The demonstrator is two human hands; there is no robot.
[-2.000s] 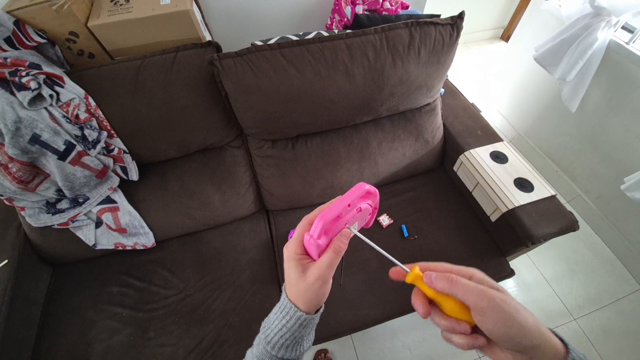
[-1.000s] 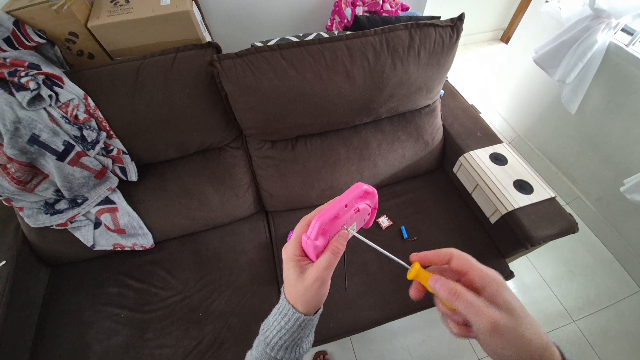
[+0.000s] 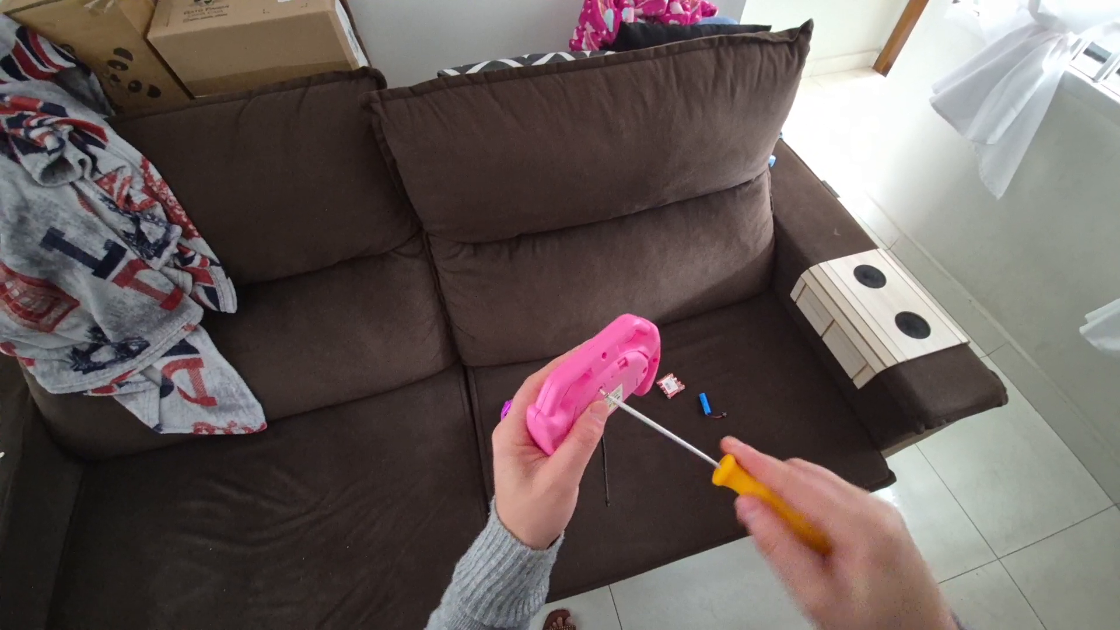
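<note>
My left hand [image 3: 544, 472] holds a pink plastic casing [image 3: 591, 381] tilted up, its thumb near a small pale label on the face. The yellow handle of a screwdriver [image 3: 770, 500] is in my right hand [image 3: 831, 542], which is somewhat blurred. The metal shaft runs up and left to the casing, where its tip meets the face beside the label; the exact contact is too small to tell. On the seat behind the casing lie a small red and white piece [image 3: 671, 386] and a blue cylinder with a short dark wire [image 3: 705, 404].
A brown sofa [image 3: 262, 507] spans the view. A thin black strip [image 3: 605, 472] lies below the casing. The right armrest carries a wooden slatted tray [image 3: 879, 315] with two black discs. A patterned blanket [image 3: 96, 262] drapes the left side; cardboard boxes [image 3: 254, 52] stand behind.
The fingers of my right hand have shifted about the yellow handle, loosening and closing around it. My left hand and the pink casing have stayed in nearly the same place.
</note>
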